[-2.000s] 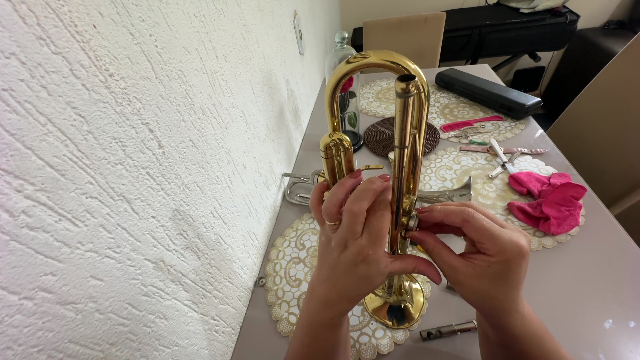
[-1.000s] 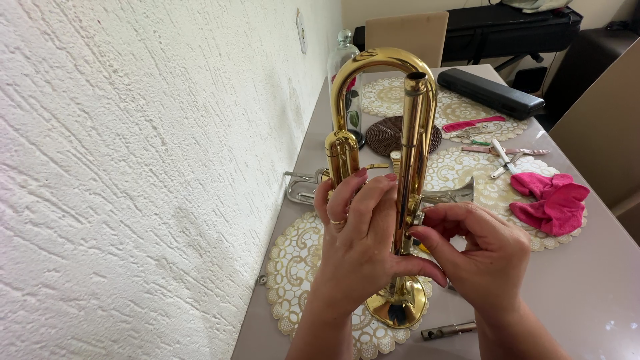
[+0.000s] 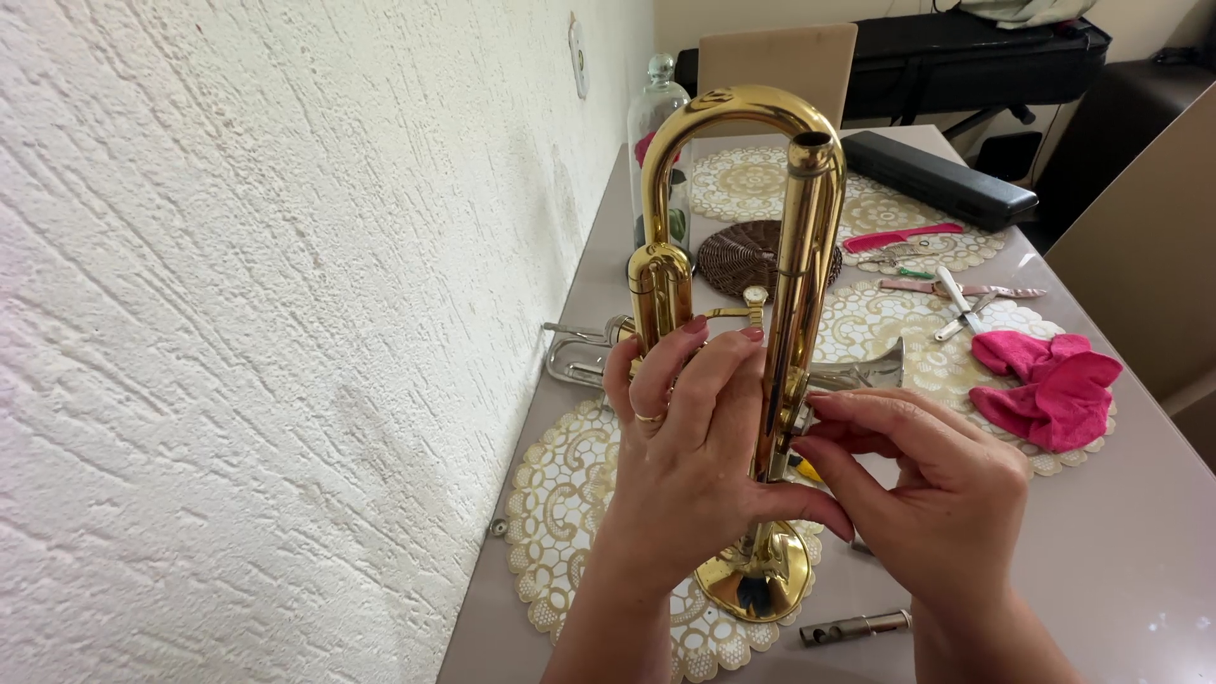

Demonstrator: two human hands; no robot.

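Note:
A brass trumpet [image 3: 807, 237] stands upright, its bell [image 3: 757, 579] low over a lace-patterned placemat. My left hand [image 3: 689, 446] is wrapped around its middle, a ring on one finger and the thumb reaching right across the tubing. On the right side, my right hand [image 3: 931, 484] pinches a small metal part of the trumpet between thumb and fingertips; the part is mostly hidden. A loose metal valve piston [image 3: 855, 628] lies on the table below my right hand. Behind my hands lies a silver-coloured brass instrument [image 3: 864, 370], partly covered.
The textured white wall [image 3: 285, 332] runs along the left. Around the table are a glass dome [image 3: 660, 104], a woven brown mat [image 3: 741, 258], a wristwatch [image 3: 754, 296], a black case [image 3: 936, 180], a pink comb [image 3: 902, 237], a white-handled knife [image 3: 955, 293] and a pink cloth [image 3: 1045, 385].
My right thumb and fingers have shifted slightly at the trumpet's side. My left hand keeps its hold, and the trumpet stays upright.

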